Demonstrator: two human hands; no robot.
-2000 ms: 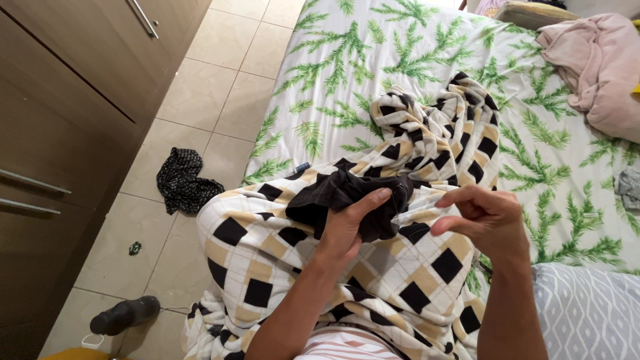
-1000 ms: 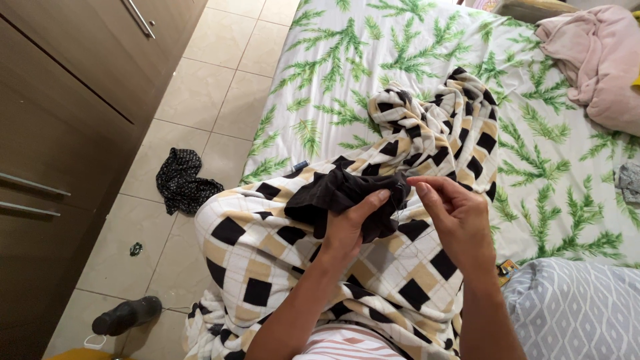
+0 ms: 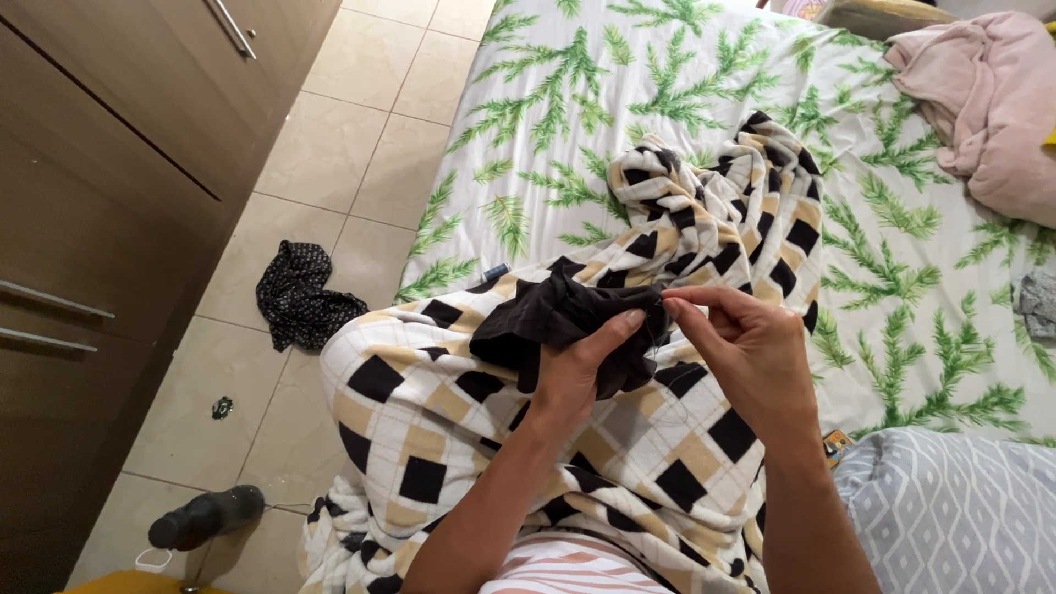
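Observation:
My left hand [image 3: 587, 360] grips a bunched dark cloth [image 3: 544, 318] over my lap, its thumb lying on top of the fabric. At the cloth's right edge, my right hand [image 3: 726, 330] pinches with thumb and forefinger; a fine thread seems to hang there, and whatever lies between the fingertips is too small to make out. A checkered blanket [image 3: 421, 388] in white, black and tan covers my legs. Just beyond the dark cloth, a small spool of dark thread [image 3: 496, 272] rests by the blanket's edge.
The bed has a leaf-print sheet [image 3: 544, 99], a pink blanket [image 3: 990, 115] and a grey patterned pillow [image 3: 949, 511]. On the tiled floor lie a black dotted cloth [image 3: 301, 293] and a dark bottle [image 3: 206, 516]. Brown cabinets [image 3: 99, 206] stand at left.
My right hand was apart from the dark cloth with its fingers spread two seconds ago; it has come in to the cloth's right edge and pinches there. My left hand keeps its hold.

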